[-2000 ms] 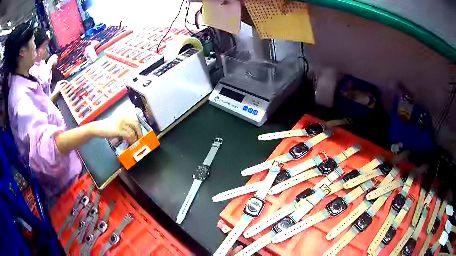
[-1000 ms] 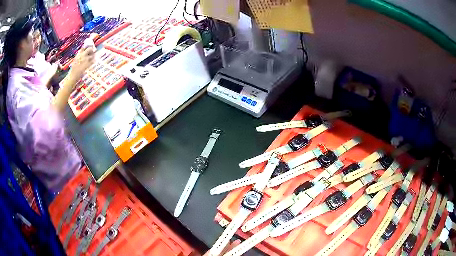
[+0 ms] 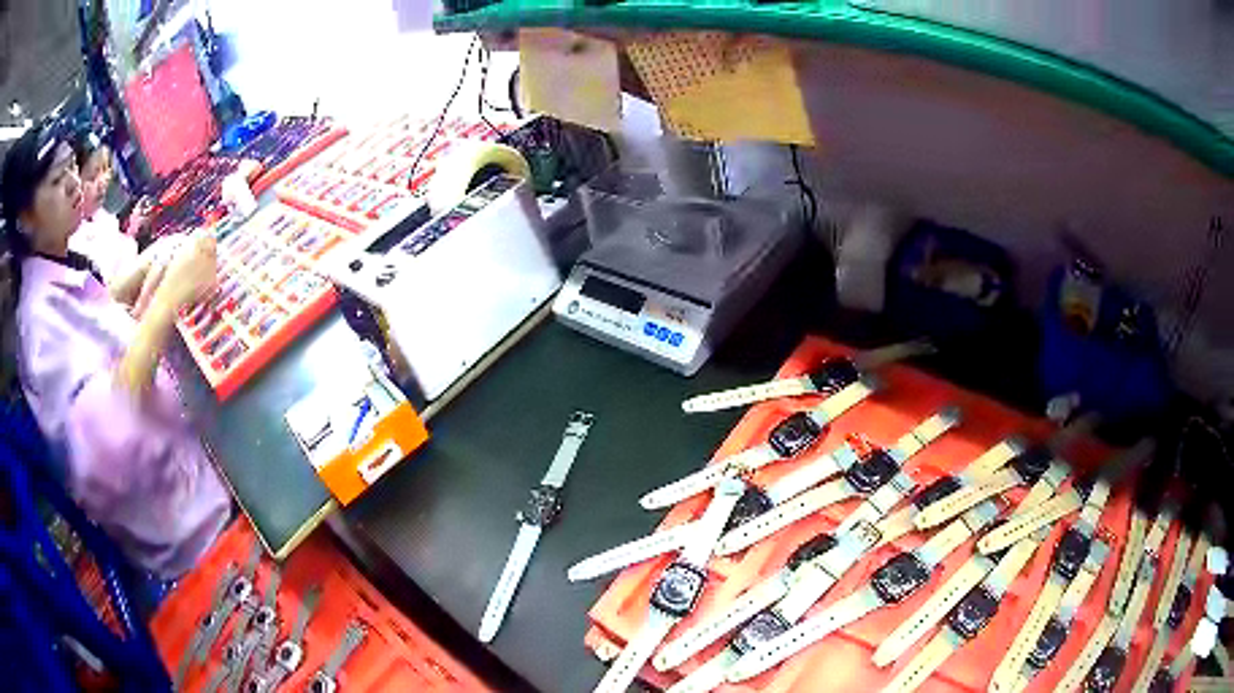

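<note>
Neither of my hands is in the picture. Nearest in front, many smartwatches with open cream and blue-grey straps lie across a red tray at the right, some overlapping. A single watch with a grey-blue strap lies alone on the dark green bench mat, left of that tray. Several grey-strap watches lie on another red tray at the lower left, cut off by the bottom edge.
A digital scale and a white boxy machine with a tape roll stand behind. An orange-and-white carton is left. A person in pink works at compartment trays. Blue bins stand at the back right.
The person in pink has taken a hand out of the orange carton and now holds both hands over the trays. The view has tilted slightly, showing more green shelf edge. The watches keep their places.
</note>
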